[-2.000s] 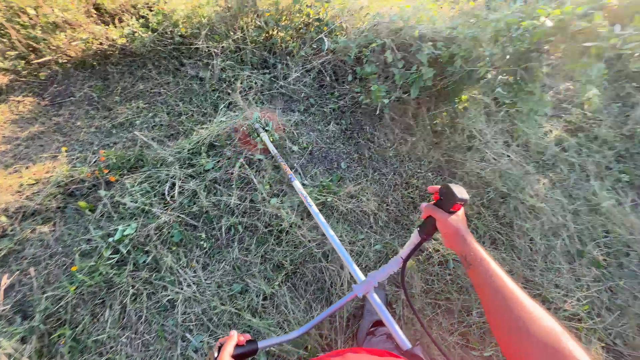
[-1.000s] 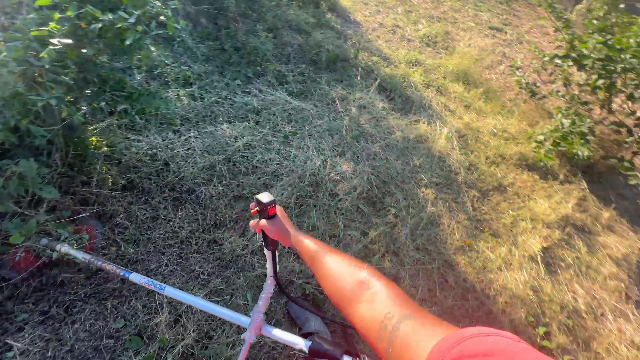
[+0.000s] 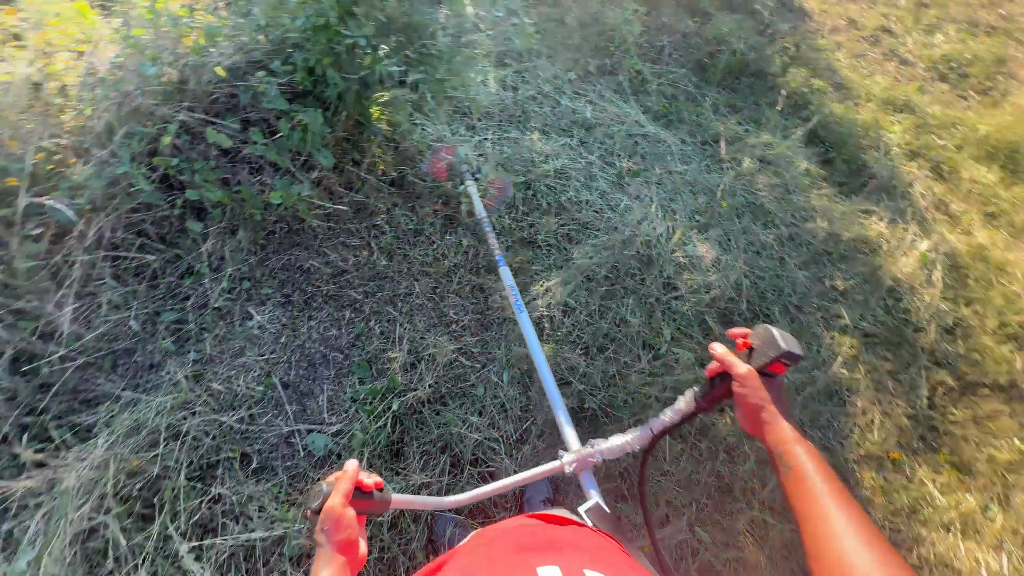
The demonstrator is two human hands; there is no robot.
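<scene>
My left hand (image 3: 342, 520) grips the black rubber grip at the left end of the brush cutter's handlebar (image 3: 480, 490), low in the view. Around the black control grip with red switches, at the handlebar's right end, my right hand (image 3: 746, 388) is closed. Plastic wrap covers the bar's right part. From the clamp, the metal shaft of the brush cutter (image 3: 534, 344) runs forward and slightly left. At its far end the red cutting head (image 3: 468, 176) is blurred, low over the grass. A black cable hangs from the right grip.
Leafy green weeds (image 3: 296, 104) stand left of the cutting head. Cut grass (image 3: 640, 216) lies to the right, with sunlit grass (image 3: 952, 320) beyond. Short stubble (image 3: 304, 320) covers the ground at centre left. My shoes (image 3: 452, 530) and red shirt (image 3: 536, 548) show at the bottom.
The view swung right, then partly back. My left hand, out of frame a second ago, shows again on its grip. My right hand has stayed on the control grip.
</scene>
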